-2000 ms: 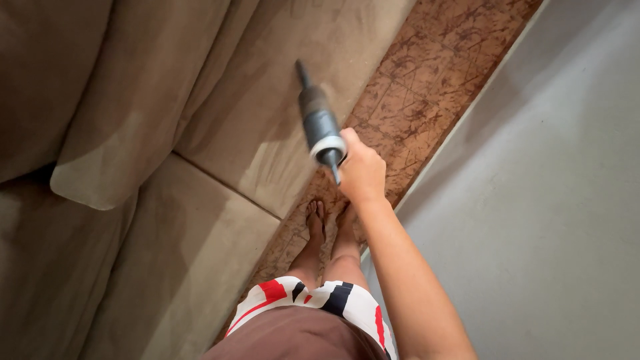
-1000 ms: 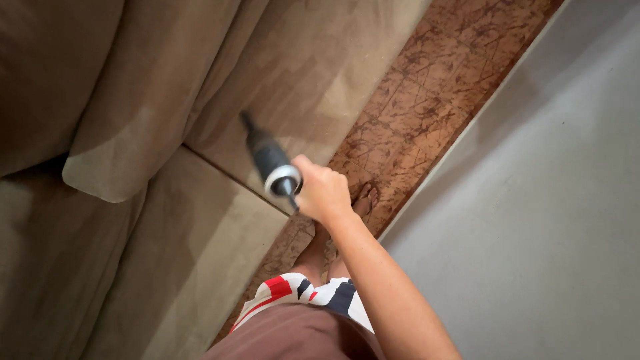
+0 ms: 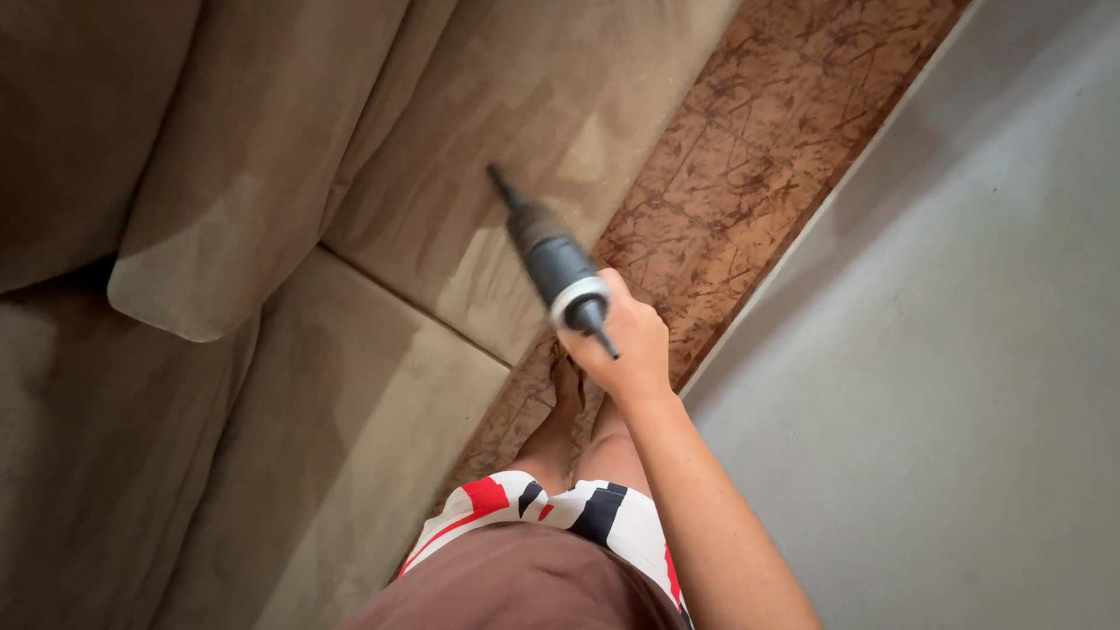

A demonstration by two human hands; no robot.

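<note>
My right hand point(image 3: 626, 341) is closed around a dark, cylindrical handheld vacuum cleaner point(image 3: 556, 262) with a pale ring near its rear end. Its narrow nozzle points up and left, over the seat cushion point(image 3: 525, 114) of a brown fabric sofa; motion blurs it, and I cannot tell whether the tip touches the fabric. Darker and lighter streaks mark the cushion beneath. My left hand is out of view.
Another seat cushion point(image 3: 394, 411) lies beyond a seam, with back cushions point(image 3: 262, 157) at the left. A strip of reddish-brown tiled floor point(image 3: 726, 175) runs between the sofa and a grey wall point(image 3: 945, 350). My legs stand on that strip.
The vacuum first swung left over the sofa with my right hand, then came back to the right. It has stayed in my grip throughout.
</note>
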